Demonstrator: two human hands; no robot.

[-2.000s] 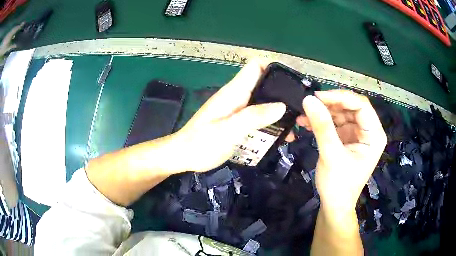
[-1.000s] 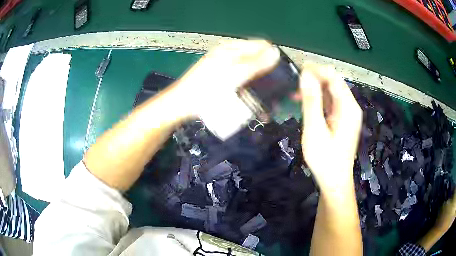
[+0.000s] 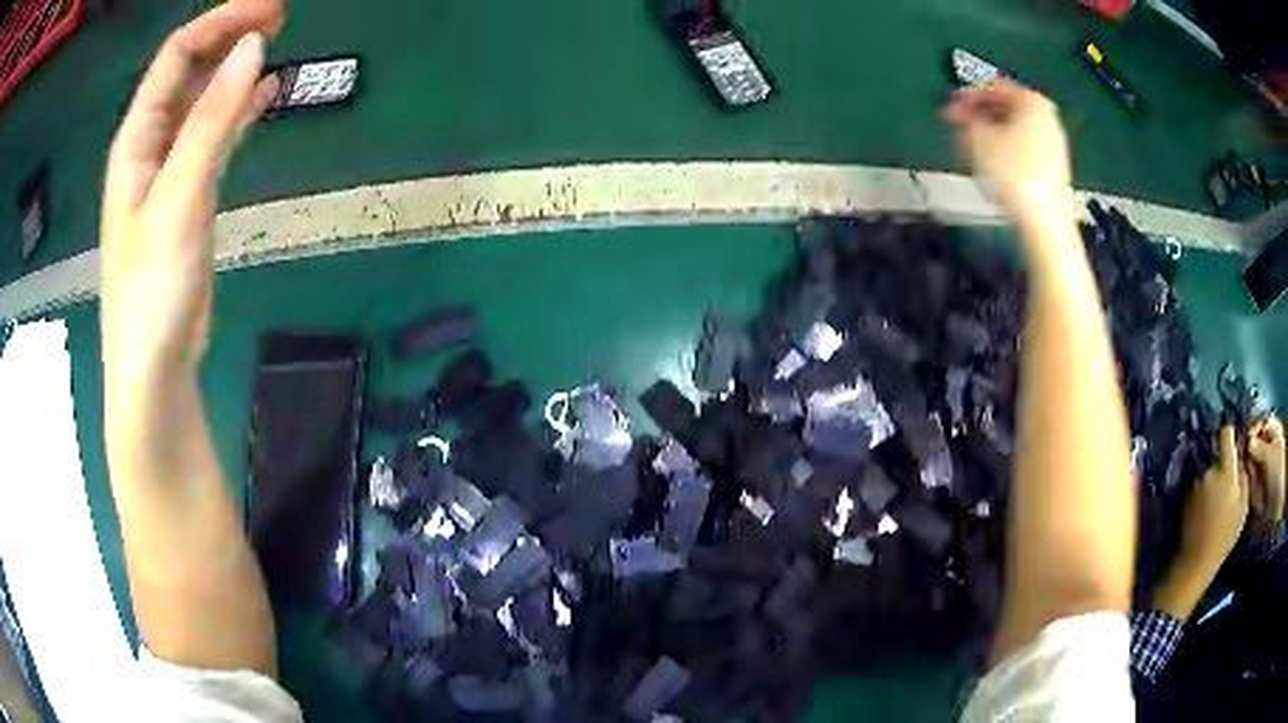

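Observation:
My left hand is over the belt at the upper left, with its thumb and fingers apart. Its fingertips are at the left end of a black handset with a pale keypad, which lies sideways on the belt. My right hand is over the belt at the upper right, fingers bent. Its fingertips cover the near end of another handset; whether they grip it is hidden. A heap of small black covers spreads over the green worktop between my forearms.
The cream belt rail crosses behind the heap. A large dark smartphone lies beside my left forearm, with white sheets farther left. Another handset and a yellow-marked one are on the belt. Another person's hands are at the right.
My hands have moved apart and out over the belt. The handset held between them is gone from there. The view has shifted, showing more of the heap, and another person's hands are now at the right.

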